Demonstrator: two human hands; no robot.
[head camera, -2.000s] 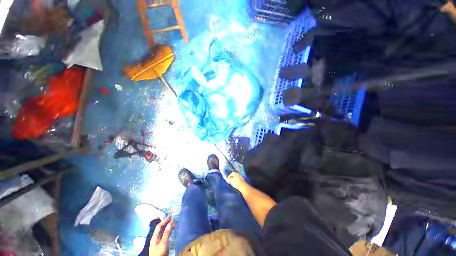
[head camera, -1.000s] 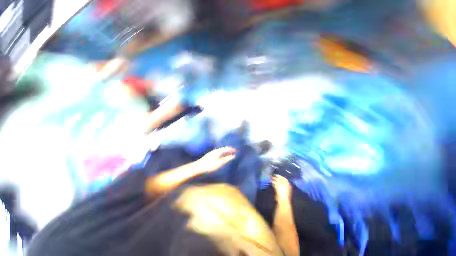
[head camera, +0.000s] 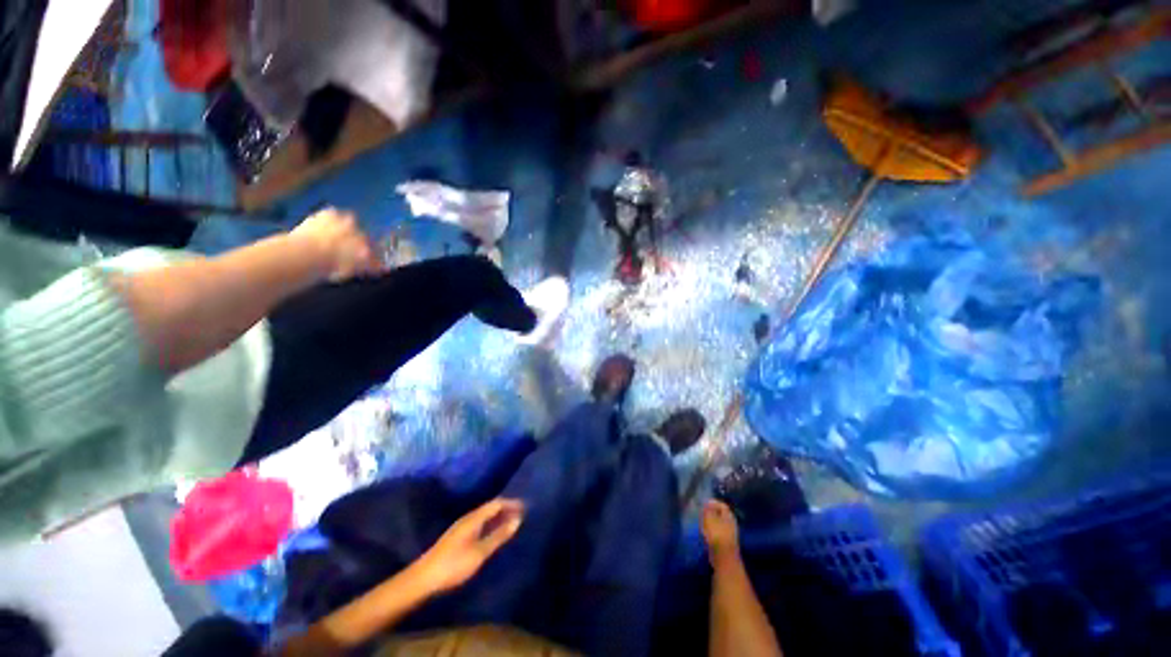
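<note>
A broom with a yellow-orange head (head camera: 899, 141) lies at the upper right, its thin handle running down towards my right hand. My right hand (head camera: 720, 529) is low in the view beside the handle's near end; its fingers are small and their grip is unclear. My left hand (head camera: 478, 539) is in front of my thighs, fingers loosely apart, with nothing visible in it. A large translucent blue plastic bag (head camera: 918, 372) lies on the floor right of the handle.
A person in a pale green knit sleeve (head camera: 77, 372) and dark trousers is close on the left. A pink-red bundle (head camera: 231, 524) is at lower left. Blue crates (head camera: 1066, 565) stand at lower right. A wooden stool (head camera: 1092, 161) is at upper right. Scraps (head camera: 456, 205) lie on the floor.
My view has turned, so the broom and blue bag now appear further right. The co-worker has come into view on the left. My left hand has shifted over my thighs.
</note>
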